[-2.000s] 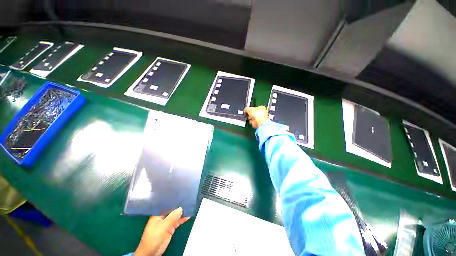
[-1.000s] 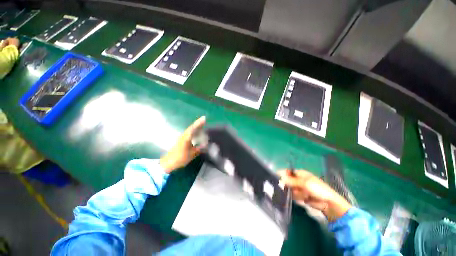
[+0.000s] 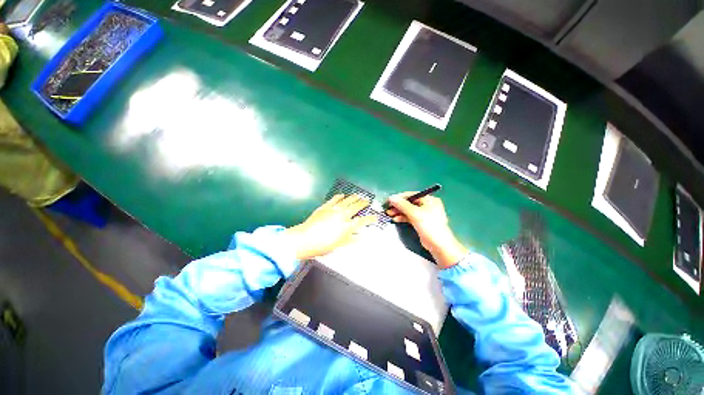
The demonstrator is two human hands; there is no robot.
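Observation:
My left hand (image 3: 336,224) lies flat with spread fingers on the adhesive strip sheet (image 3: 353,190), a clear sheet with short black bars. My right hand (image 3: 421,220) holds a dark pen-like tool (image 3: 426,192), its lower end over the sheet's right part. Whether a strip is on the tool is too small to tell. The dark panel (image 3: 351,308), with pale squares along its near edge, lies tilted against my body. It is over the white sheet (image 3: 386,266), partly hidden.
Panels on white sheets (image 3: 519,127) line the darker green conveyor beyond the bench (image 3: 255,185). A blue tray (image 3: 96,65) of small scraps is at upper left. Striped strip sheets (image 3: 538,289), a clear sleeve (image 3: 606,347) and a small fan (image 3: 670,370) are at right. Another person's sleeve (image 3: 31,158) is at left.
The panel held in both hands has come down against my body. My left hand has moved onto the strip sheet, and my right hand now holds the tool over it. The view has shifted.

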